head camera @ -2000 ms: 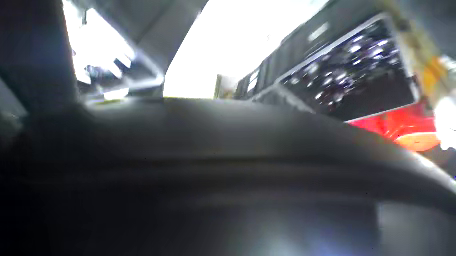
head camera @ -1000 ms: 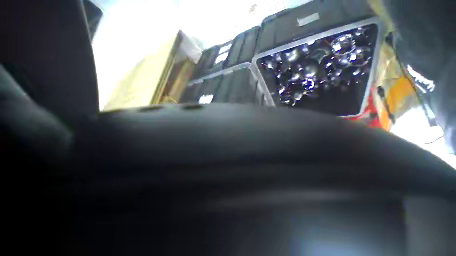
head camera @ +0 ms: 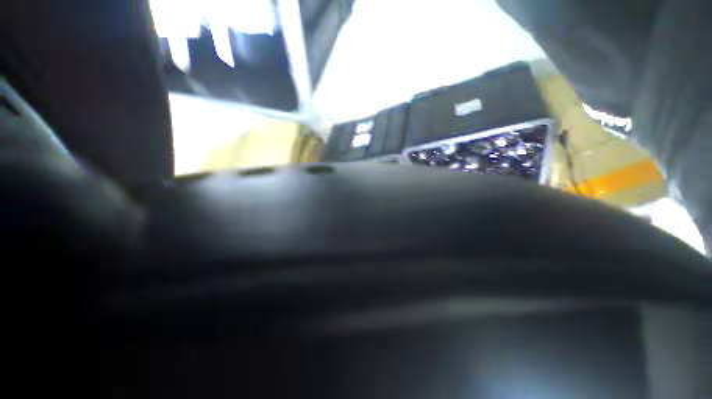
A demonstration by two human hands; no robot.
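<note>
A large dark curved housing fills the lower picture and hides what is below. Neither of my hands is in view. Beyond its upper edge, an open black crate with a pale rim shows at centre right. Small glossy black parts lie loose in it; its lower part is hidden by the housing. A second open crate with a pale rim stands at the upper left, with overexposed white pieces in it.
Closed black crates with white labels stand behind the open crate. A cardboard carton with orange tape is at the right, another carton at the left. Dark grey clothing fills the upper right; a dark shape borders the left.
The view has shifted. The crate of glossy parts sits lower and is more covered by the housing. The crate with white pieces has come back in at the upper left. The red area is gone.
</note>
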